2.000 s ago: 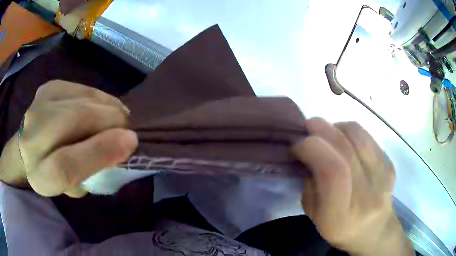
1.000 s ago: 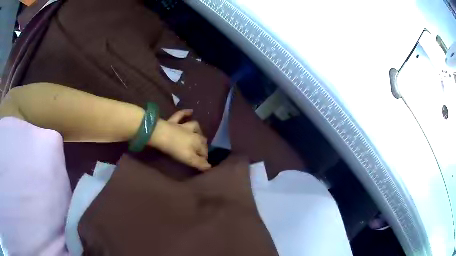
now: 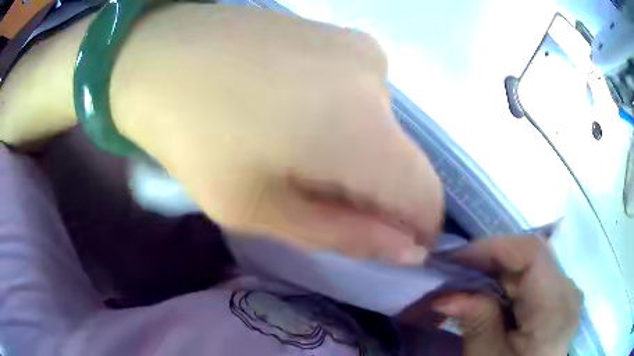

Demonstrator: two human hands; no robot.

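My left hand (image 3: 299, 139), large and blurred close to the camera, wears a green bangle (image 3: 97, 83). Its fingertips pinch the edge of pale lilac pocketing cloth (image 3: 368, 281). My right hand (image 3: 521, 292), at the lower right, is shut on a dark brown cloth edge (image 3: 480, 274) beside the left fingertips. The two hands are close together over the lap, in front of the table's edge. The left hand hides much of the cloth behind it. Motion blur hides which layers lie between the fingers.
The white machine table (image 3: 459, 83) with its ruler-marked edge (image 3: 466, 188) runs diagonally behind the hands. The machine's slide plate (image 3: 563, 83) and part of the machine head (image 3: 615, 35) are at the upper right. Dark brown cloth (image 3: 139, 236) hangs at the left.
The left hand has risen towards the camera and moved right. The right hand has come into view, holding cloth. The brown panel and white pieces spread over the lap are now mostly hidden.
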